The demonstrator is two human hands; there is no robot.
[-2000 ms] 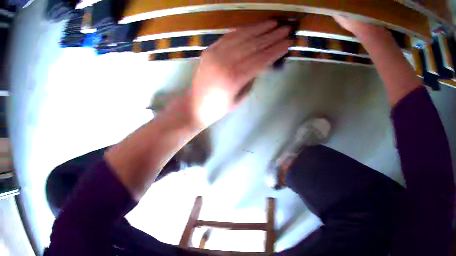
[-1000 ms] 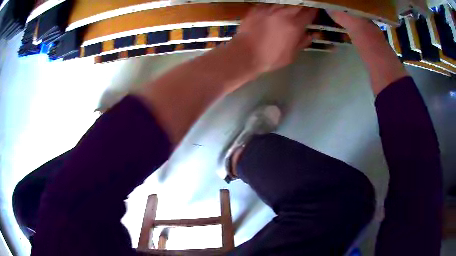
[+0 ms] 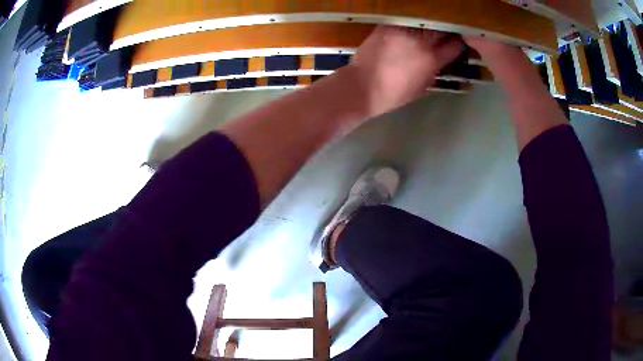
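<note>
My left hand (image 3: 398, 67) is at the front edge of an orange-brown shelf board (image 3: 303, 38), blurred, its fingers over a dark piece (image 3: 451, 56). My right hand (image 3: 497, 60) is beside it, its fingers hidden under the white-edged board above (image 3: 338, 13). The dark piece shows between the two hands; which hand grips it cannot be told. Below, flat black pieces (image 3: 231, 67) lie spaced along the lower tier. A stack of black pieces (image 3: 92, 35) stands at the shelf's left end.
A neighbouring rack (image 3: 599, 67) with black pieces is at the far right. Small blue parts (image 3: 86, 77) show at the upper left. A wooden stool (image 3: 268, 323) is at the bottom, between my legs. My shoe (image 3: 370, 194) is on the grey floor (image 3: 451, 148).
Since two seconds ago my left hand has moved right along the shelf, close to my right hand. The view has shifted. In the last second both hands stay close together at the shelf.
</note>
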